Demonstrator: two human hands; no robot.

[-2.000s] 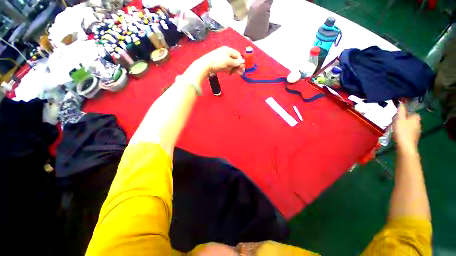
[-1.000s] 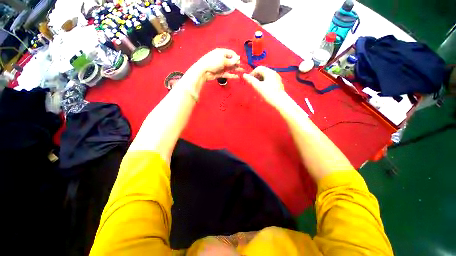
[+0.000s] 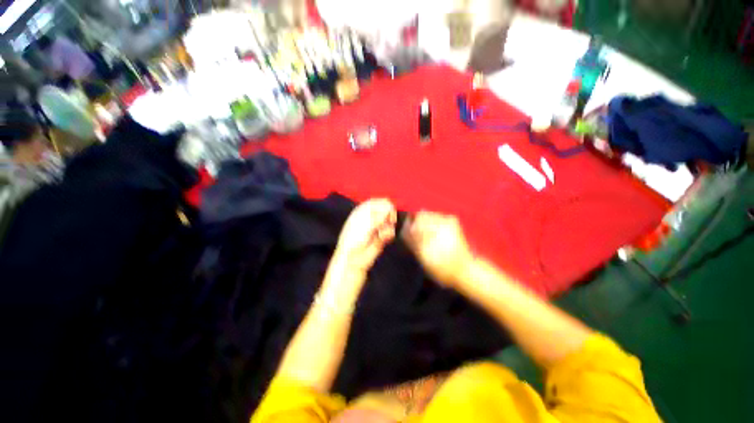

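Note:
A large black garment covers the near table edge and the lap. My left hand and my right hand are close together at its upper edge, fingers curled, with dark cloth pinched between them. Motion blur hides the fingertips, and no needle can be made out. A faint dark thread curves over the red table right of my right hand. A black thread spool stands upright beyond the hands.
On the red table lie a small round dish, a white strip and a blue tape. Spools and tape rolls fill the far left. Folded navy cloth and a teal bottle are at far right.
Both hands have come down from above the red table to the black garment and taken hold of its edge. The camera view has shifted, and more garment shows at left.

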